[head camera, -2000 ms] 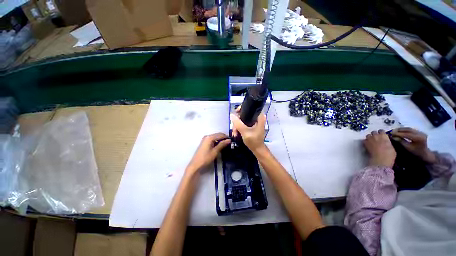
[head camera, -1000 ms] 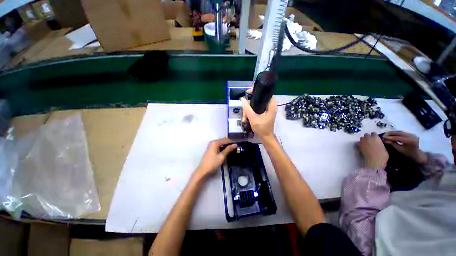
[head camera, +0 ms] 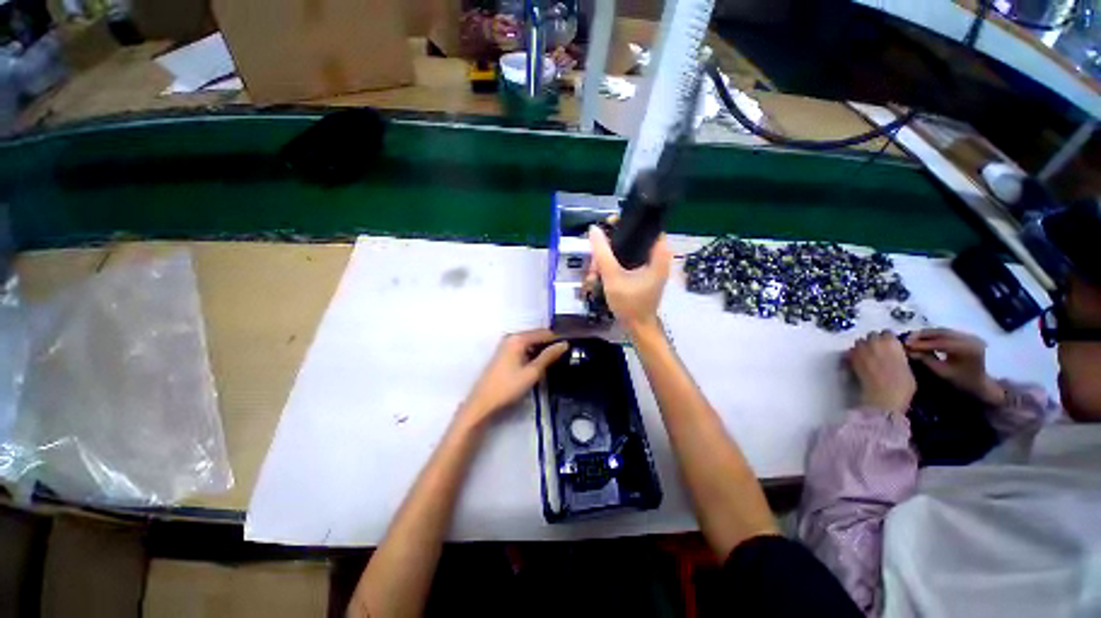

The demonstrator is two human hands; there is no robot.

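A black device housing lies open side up on the white sheet, with a pale round spot inside. My left hand is at its top left corner, fingertips on the rim and near a small shiny part. My right hand is closed around the black electric screwdriver, held beyond the housing over the blue-and-silver screw feeder. The driver tip is hidden by my hand and the feeder. Whether my left fingers pinch anything cannot be told.
A heap of small metal-and-black components lies right of the feeder. A neighbour's hands work on a dark part at right. A black housing lies beyond them. A clear bag is at left. A green belt runs behind, carrying a dark object.
The screwdriver has moved from the housing's top end to over the feeder. My left hand stays at the housing's corner. The dark object on the belt has shifted left.
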